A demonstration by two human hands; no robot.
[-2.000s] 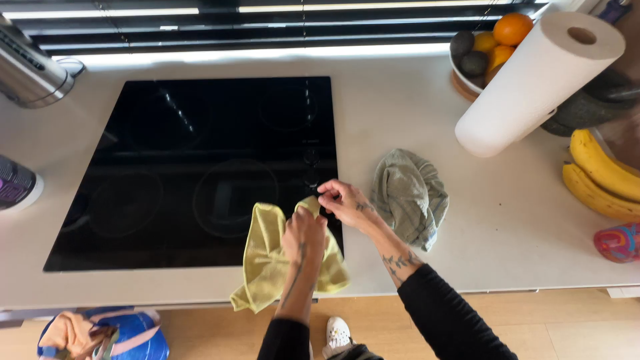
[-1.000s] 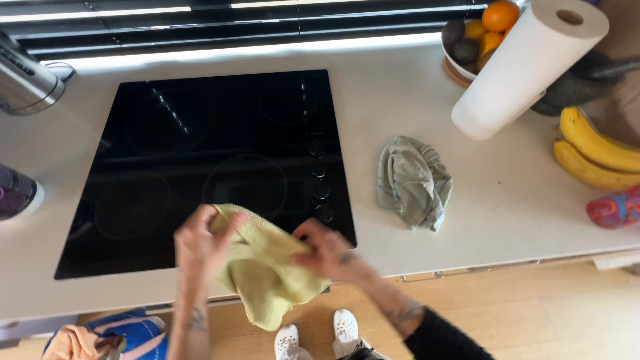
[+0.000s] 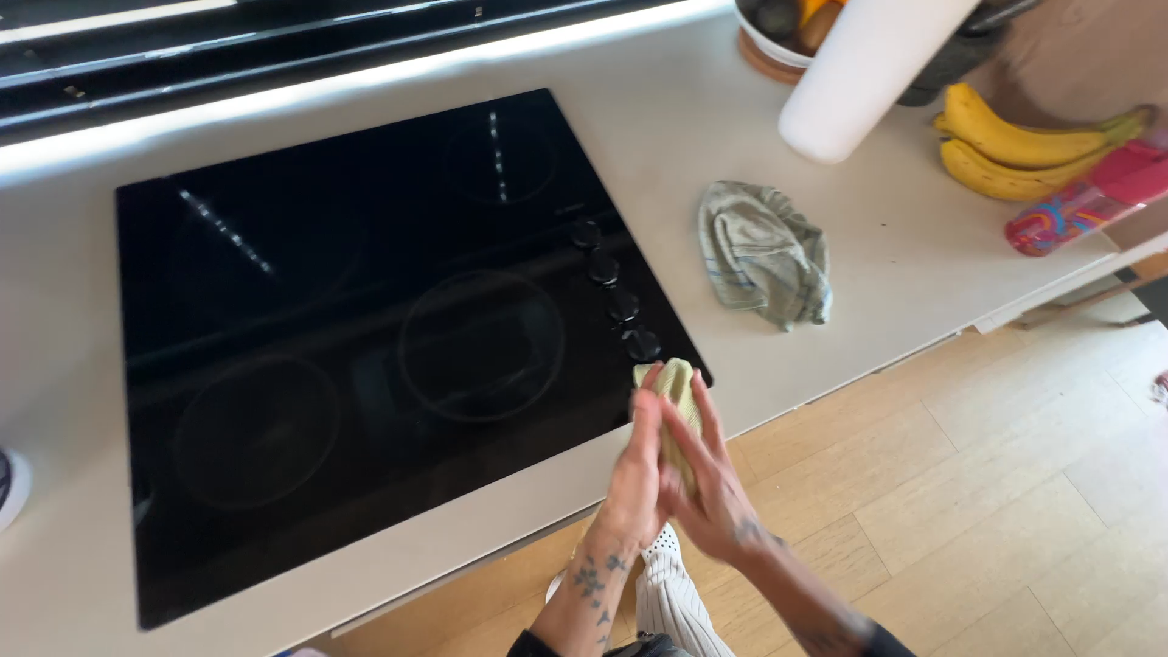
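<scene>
A yellow cloth (image 3: 679, 420), bunched up small, is held between my two hands at the near right corner of the black glass cooktop (image 3: 365, 319). My left hand (image 3: 636, 474) presses it from the left and my right hand (image 3: 712, 484) from the right, fingers pointing forward. Part of the cloth is hidden by the fingers. Just beyond the fingertips is the nearest of several black control knobs (image 3: 641, 344). A crumpled grey-green cloth (image 3: 765, 251) lies on the countertop to the right of the cooktop, touched by neither hand.
On the countertop (image 3: 876, 301) at the right are a paper towel roll (image 3: 867, 82), a fruit bowl (image 3: 776, 46), a dark stone-like vessel (image 3: 954, 55), bananas (image 3: 1022, 151) and a pink bottle (image 3: 1068, 210). A white-rimmed container (image 3: 14, 488) is at the left edge. Window blinds run behind.
The yellow cloth, spread out between the hands earlier, is now bunched up between them. Both hands have come together and moved to the cooktop's near right corner. The view has shifted.
</scene>
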